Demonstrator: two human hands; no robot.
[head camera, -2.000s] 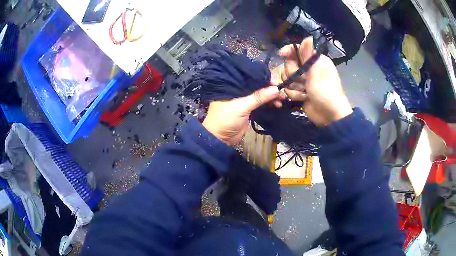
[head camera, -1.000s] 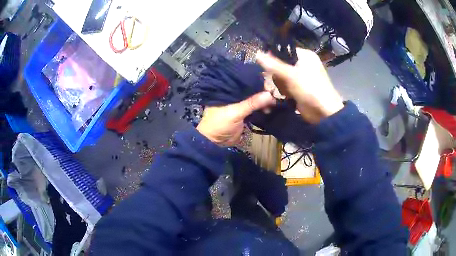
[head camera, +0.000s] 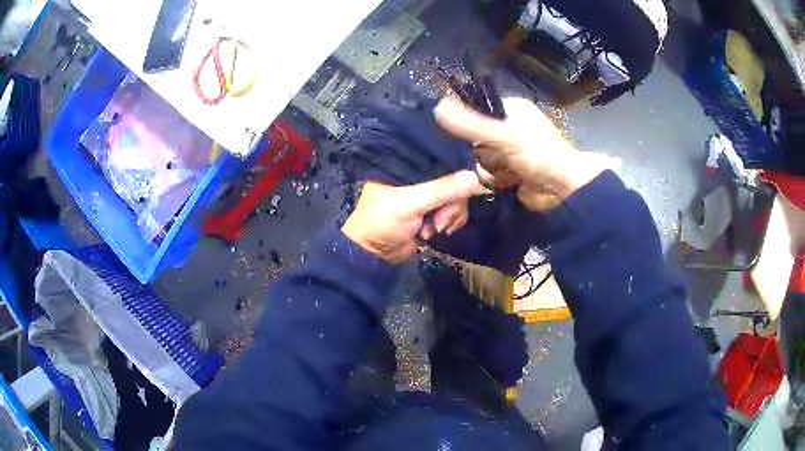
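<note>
A thick bundle of navy-black cords (head camera: 393, 136) lies across the middle, its ends fanned out to the upper left. My left hand (head camera: 402, 216) is closed around the bundle from below, thumb pointing right. My right hand (head camera: 521, 150) touches it from the right, with a tuft of thin dark strands (head camera: 481, 95) sticking up between thumb and fingers. The bundle continues to the lower right under my right wrist. The fingertips meet, and what they pinch between them is partly hidden.
A white table (head camera: 265, 26) at the upper left bears scissors (head camera: 210, 75) and a dark rectangle (head camera: 169, 35). A blue crate (head camera: 132, 251) stands beside a red stool (head camera: 256, 189). A yellow-edged board (head camera: 543, 314) lies below my right hand. A blue mesh basket (head camera: 146, 308) is at the left.
The single cord stretched between my hands two seconds ago no longer shows. My right hand has turned and moved left, close against the bundle, and my left fingers have curled. The view has shifted slightly.
</note>
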